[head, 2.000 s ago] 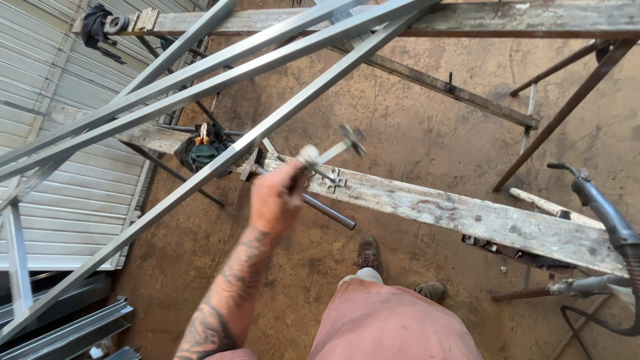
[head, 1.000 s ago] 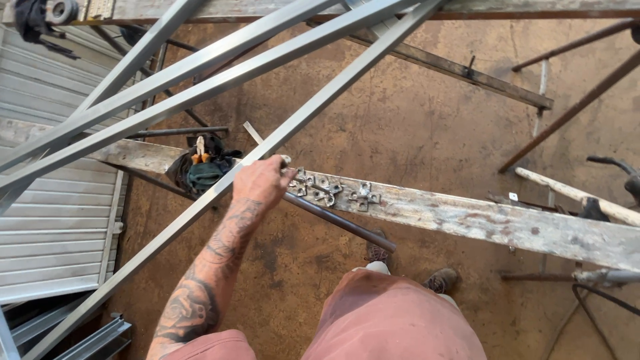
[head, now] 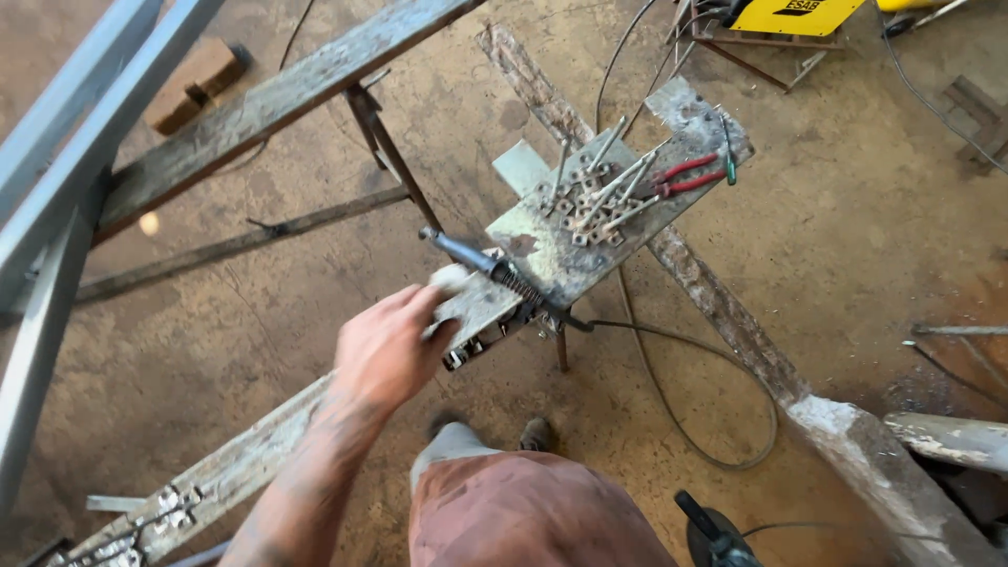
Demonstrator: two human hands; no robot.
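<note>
My left hand (head: 390, 342) is over the end of the long wooden plank (head: 260, 429), with a small whitish object (head: 450, 277) at its fingertips, blurred by motion. Just right of the fingers, a welding torch (head: 472, 256) with a spring cable guard lies across the plank. Beyond it a worn metal plate (head: 543, 264) carries a pile of small square metal pieces (head: 587, 209), several thin rods (head: 630, 177) and red-handled pliers (head: 689, 175). More metal pieces (head: 179, 504) rest on the plank at lower left. My right hand is out of view.
Galvanised steel tubes (head: 87, 150) cross a second beam (head: 260, 126) at upper left. The torch cable (head: 709, 342) loops over the floor. A yellow welding machine (head: 795, 16) stands at the top. At the bottom right are an angle grinder (head: 713, 535) and a heavy beam (head: 874, 457).
The view has swung far to the right. My left hand has left the diagonal steel tube and is now by the torch. The hammer-like tool it held two seconds ago is no longer in it.
</note>
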